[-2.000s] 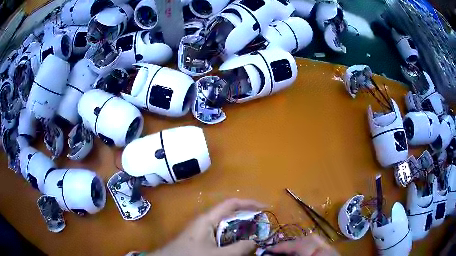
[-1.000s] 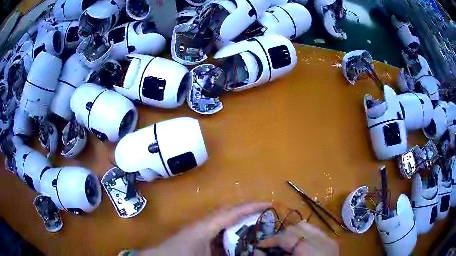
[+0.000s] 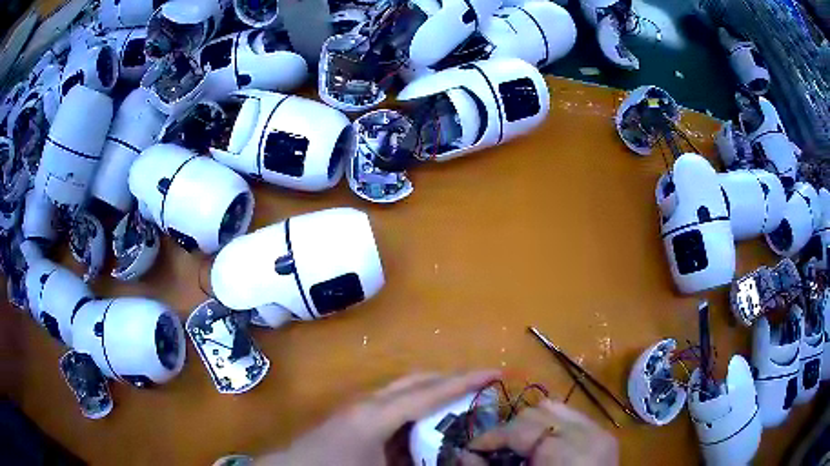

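Note:
My left hand [image 3: 364, 426] is at the bottom edge, closed around a white camera housing [image 3: 426, 440] with its open side up. My right hand [image 3: 555, 439] is on the housing's right side, fingertips over the opening among red and black wires [image 3: 490, 393]. What exactly the right fingertips pinch is hidden and blurred. The housing's lower part is cut off by the picture's edge. Dark tweezers [image 3: 580, 375] lie on the orange-brown tabletop just right of my right hand.
Part-assembled white cameras [image 3: 296, 264] are piled at left and back. More cameras [image 3: 696, 223] stand at right. An open rear shell [image 3: 659, 382] lies right of the tweezers. A shell with circuit board [image 3: 227, 348] lies at left. A green mat [image 3: 582, 77] is behind.
The held housing has tilted and both hands have closed in around it, with wires now looping above the right fingers. The camera at right has turned. The view has shifted slightly.

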